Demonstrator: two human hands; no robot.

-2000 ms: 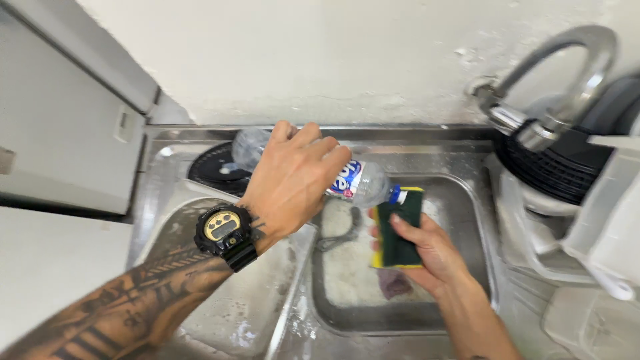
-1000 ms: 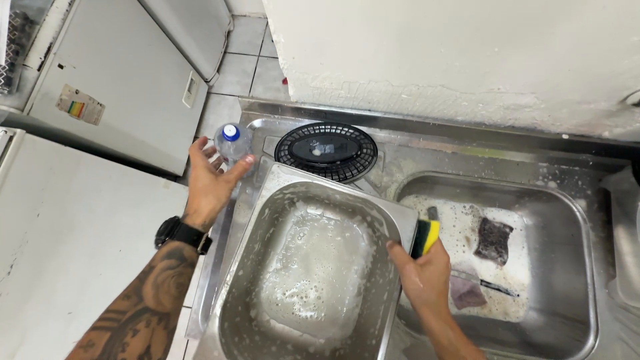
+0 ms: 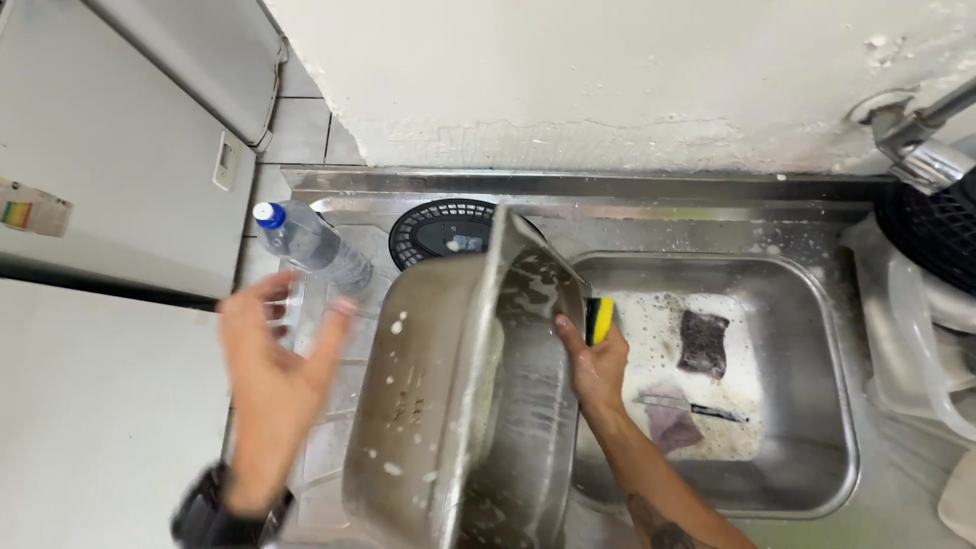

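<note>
My right hand [image 3: 598, 366] grips the rim of a deep stainless steel pan [image 3: 415, 389], with a yellow and dark green sponge [image 3: 601, 320] pinched between the hand and the pan. The pan is tilted up on its side, its soapy inside facing the sink basin [image 3: 808, 366]. My left hand [image 3: 274, 374], blurred, has its fingers apart and holds nothing. Just beyond it stands a clear plastic bottle [image 3: 316, 244] with a blue and white cap. A black oval plastic basket [image 3: 438, 232] lies behind the pan, partly hidden by it.
Suds, a dark scouring pad [image 3: 703, 343], a purplish cloth [image 3: 672, 427] and a thin utensil with a black part [image 3: 717, 413] are in the basin. A faucet [image 3: 923, 152] and stacked plastic containers [image 3: 907, 328] are at the right. White appliances [image 3: 99, 412] border the left side.
The pan, lying flat with its inside up a second ago, is now tipped toward the basin. My left hand has come away from the bottle, which it held over the sponge two seconds ago.
</note>
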